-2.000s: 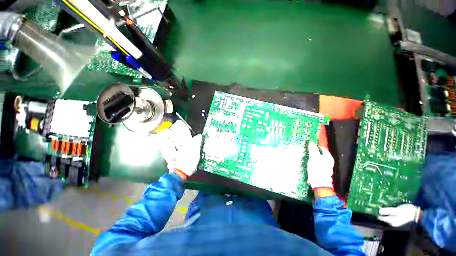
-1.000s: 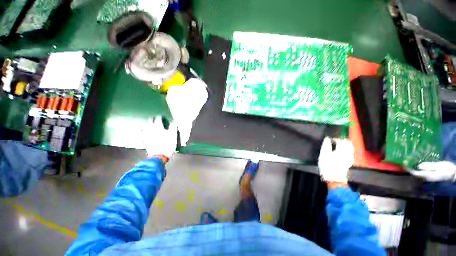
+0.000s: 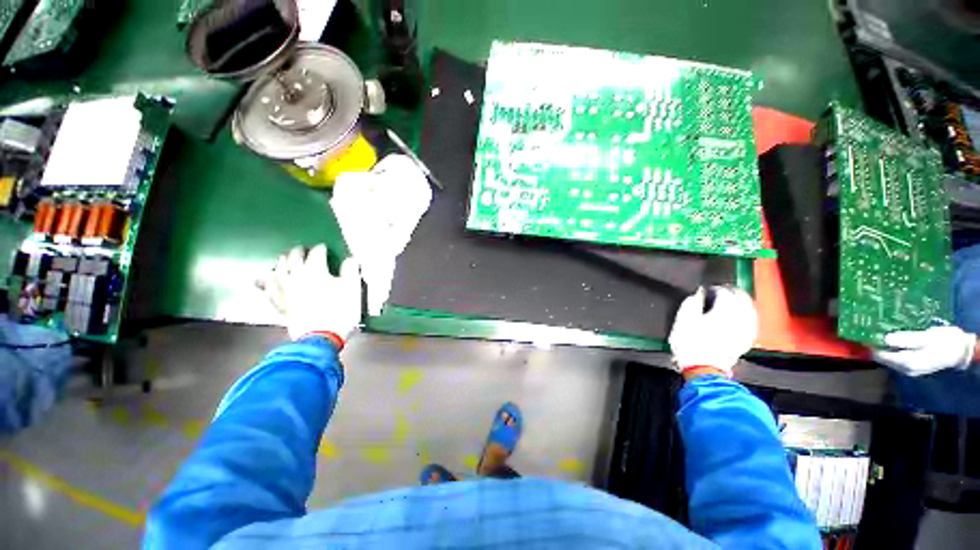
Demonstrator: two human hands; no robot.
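A green circuit board (image 3: pixel 618 150), solder side up, lies on the black mat (image 3: pixel 516 285) in front of me. My left hand (image 3: pixel 314 292), in a white glove, rests on the bench left of the mat with its fingers apart, beside a crumpled white cloth (image 3: pixel 379 215). My right hand (image 3: pixel 712 326), gloved, is at the mat's front right edge below the board. Its fingers are curled around a small dark thing that I cannot identify. A round silver pot (image 3: pixel 301 105) with a yellow base stands behind the cloth.
An assembled board (image 3: pixel 86 215) lies at the left. At the right, another person's gloved hand (image 3: pixel 926 350) touches a second green board (image 3: pixel 892 231), near a black foam block (image 3: pixel 798 231) and an orange-red sheet (image 3: pixel 768 134). A black crate (image 3: pixel 645 430) is below the bench.
The board was between my hands, then moved away from me onto the back of the mat. Both hands have come off it. My left hand has since spread its fingers and shifted slightly left.
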